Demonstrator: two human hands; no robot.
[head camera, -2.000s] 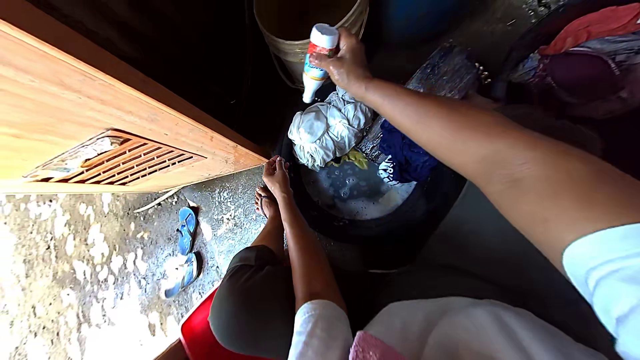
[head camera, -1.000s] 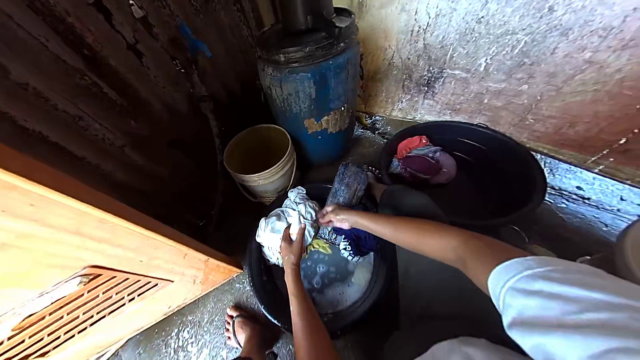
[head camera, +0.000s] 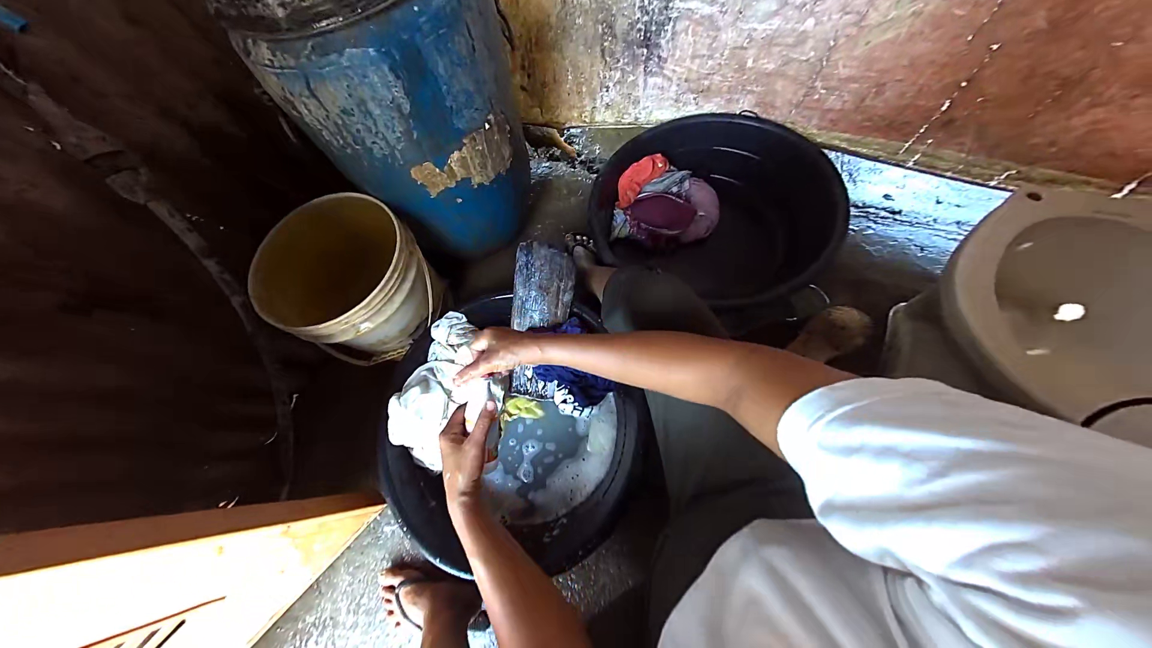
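Soapy water fills a black plastic tub (head camera: 531, 459) in front of me. My left hand (head camera: 468, 443) is at the tub's left side, its fingers around something partly hidden, white and orange, which looks like a bottle. My right hand (head camera: 493, 353) grips the bunched white cloth (head camera: 423, 407) just above it. A ridged washboard (head camera: 542, 283) leans into the tub from the far rim. Dark blue cloth (head camera: 580, 382) with white patterning lies against the washboard's right side, and a small yellow cloth (head camera: 522, 409) lies near its lower end.
A pale bucket (head camera: 409, 310) stands to the left, with a worn blue drum (head camera: 450, 108) behind it. Beyond my knee a second black basin (head camera: 792, 216) holds red and purple clothes (head camera: 666, 207). A beige basin (head camera: 981, 297) is at right. A wooden panel (head camera: 297, 540) borders the lower left.
Two seconds ago my right hand held up a white bottle with a red label above the tub; now that hand is down at the white cloth. My left hand has moved onto the laundry. The view has shifted strongly.
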